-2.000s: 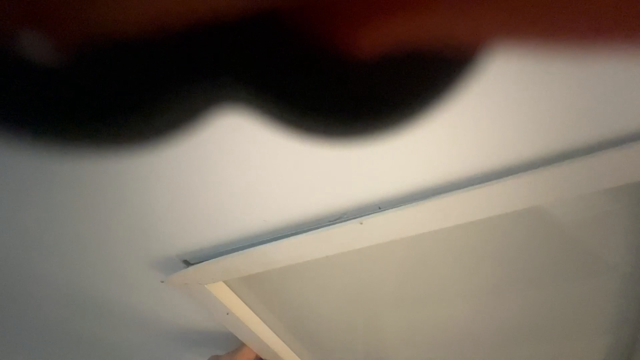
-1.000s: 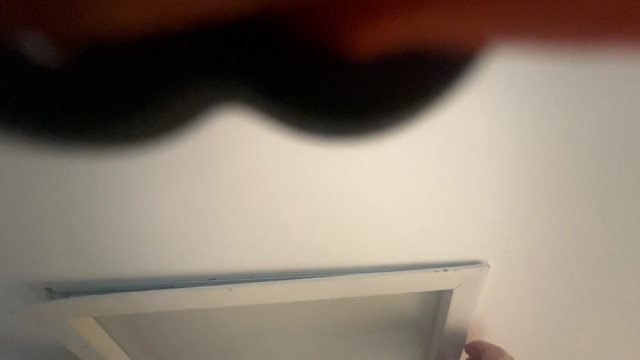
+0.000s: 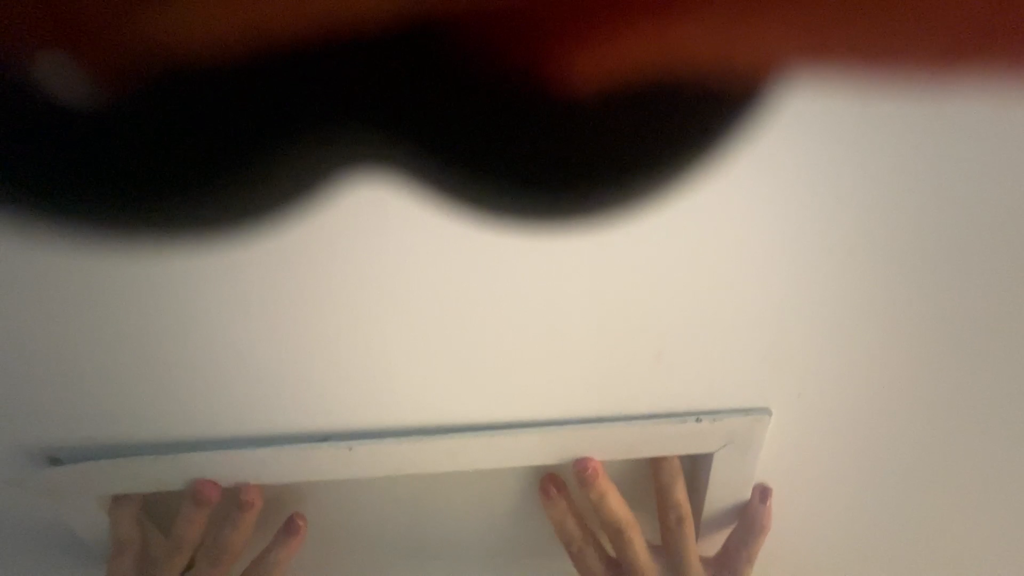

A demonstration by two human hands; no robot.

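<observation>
A white painted frame (image 3: 448, 454) with a recessed flat panel (image 3: 424, 520) lies against a pale surface, low in the head view. My left hand (image 3: 204, 532) reaches up from the bottom edge at the frame's left part, its fingers spread and fingertips at the inner edge of the upper rail. At the right end, my right hand (image 3: 632, 524) has several spread fingers over the panel, with fingertips at or near the upper rail and one digit outside the frame's right side. Both palms are cut off by the bottom of the view.
A pale flat surface (image 3: 512, 320) surrounds the frame. A thin bluish-grey gap or edge (image 3: 264, 442) runs along the frame's top. A blurred black and reddish-orange object (image 3: 384, 120) very near the camera hides the upper part of the view.
Both hands now show with fingers over the panel; one second ago only part of a hand showed at the frame's right side. The view has shifted since two seconds ago.
</observation>
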